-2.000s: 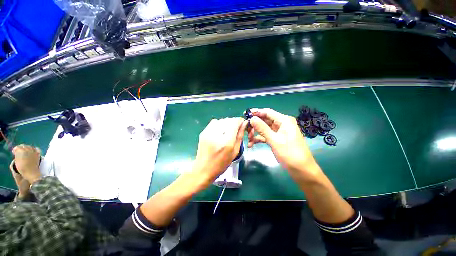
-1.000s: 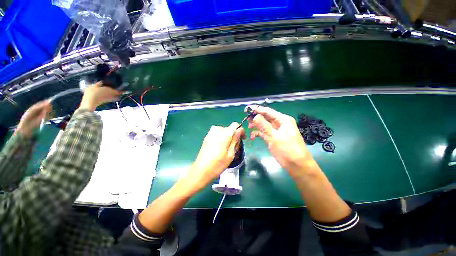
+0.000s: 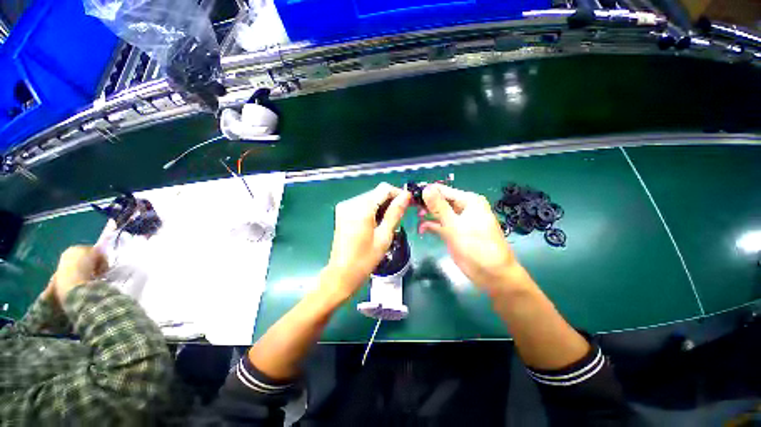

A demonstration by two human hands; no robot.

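Observation:
My left hand (image 3: 365, 231) and my right hand (image 3: 471, 233) meet at a small black part (image 3: 415, 193), pinched between the fingertips of both. Thin leads with a tiny white connector (image 3: 451, 178) stick out behind it. Below my left hand lies a white camera housing (image 3: 385, 293) with a glossy black inner part (image 3: 394, 254) in its mouth. Its foot points toward me and a white tail cable (image 3: 370, 344) hangs over the bench edge. My left hand hides part of the black piece. Black retaining rings (image 3: 528, 210) lie in a loose pile right of my right hand.
A white foam sheet (image 3: 200, 283) at left holds black parts (image 3: 133, 215) and a white housing (image 3: 260, 221). A neighbouring person's hands (image 3: 77, 268) work there. Another white housing (image 3: 253, 123) sits on the conveyor (image 3: 350, 113). Blue bins (image 3: 417, 12) and a clear bag (image 3: 163, 37) are beyond.
A white housing with cable now lies on the conveyor at upper left. The neighbour's hands have drawn back to the foam sheet. My fingertips have come together on the small black part.

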